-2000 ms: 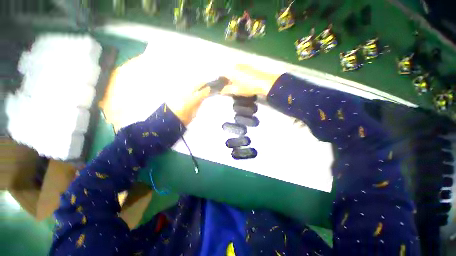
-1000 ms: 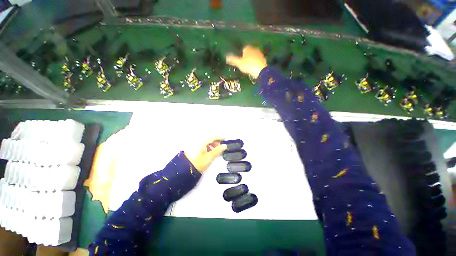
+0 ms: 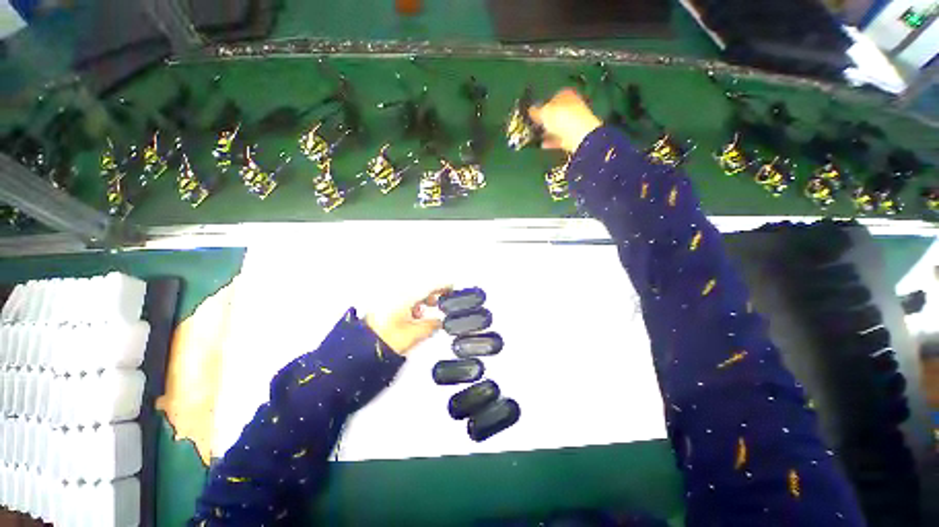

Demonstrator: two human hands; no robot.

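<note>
Several black capsule-shaped housing pieces (image 3: 477, 344) lie in an uneven column on the white work sheet (image 3: 577, 340). My left hand (image 3: 408, 321) is at the top of the column, its fingertips at the left end of the uppermost piece; whether they grip it is not clear. My right hand (image 3: 565, 120) is over the green belt (image 3: 412, 113), its fingers closed on a yellow and silver wired circuit-board assembly (image 3: 520, 129). More such assemblies (image 3: 384, 170) lie in rows on the belt.
Ridged white stacks (image 3: 72, 391) stand at the left on a dark base. A ragged tan piece (image 3: 196, 360) lies at the sheet's left edge. Dark ribbed rows of parts (image 3: 844, 360) are at the right. A pale edge rail (image 3: 412, 233) runs between belt and bench.
My right hand has moved slightly right over the belt and now has a circuit-board assembly at its fingertips. My left hand stays by the top housing piece. The whole view has shifted a little.
</note>
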